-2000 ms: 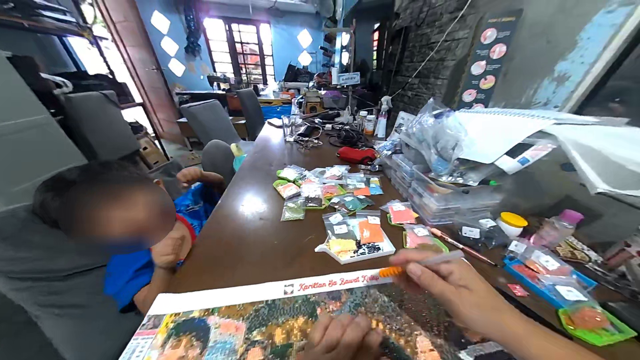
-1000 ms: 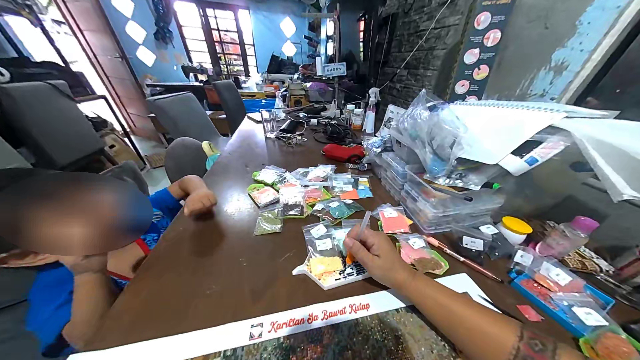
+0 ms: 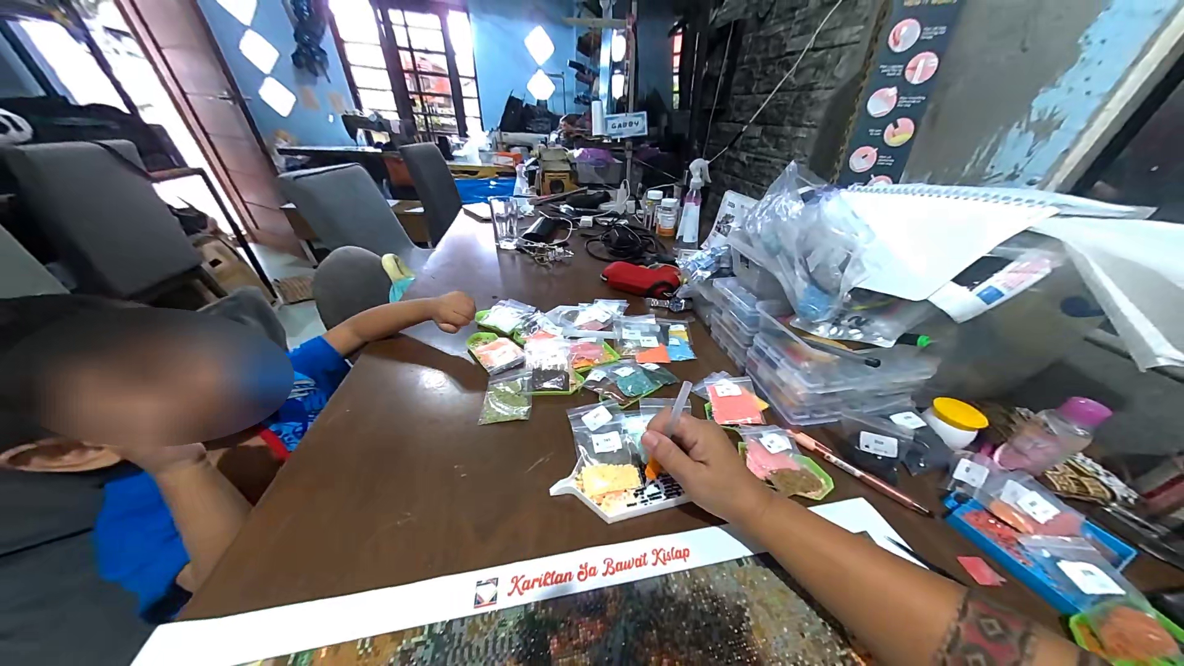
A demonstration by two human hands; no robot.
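My right hand grips an applicator pen with a clear upper end and an orange lower part, its tip down at a white bead tray. Small zip bags and pale yellow beads lie on that tray, with dark beads beside them. Below my forearm lies a diamond painting canvas with a white border and red lettering. More zip bags of coloured beads rest on green trays beyond the hand. My left hand is out of view.
Another person sits at the left, a hand resting at the edge of the brown table. Stacked clear plastic cases, a brown pen, a blue tray and bottles stand at right. A red pouch and cables lie farther back.
My right hand has moved from above the canvas to the white tray with the applicator pen. My left hand, on the canvas two seconds ago, has left view. The other person's hand has moved forward along the table edge.
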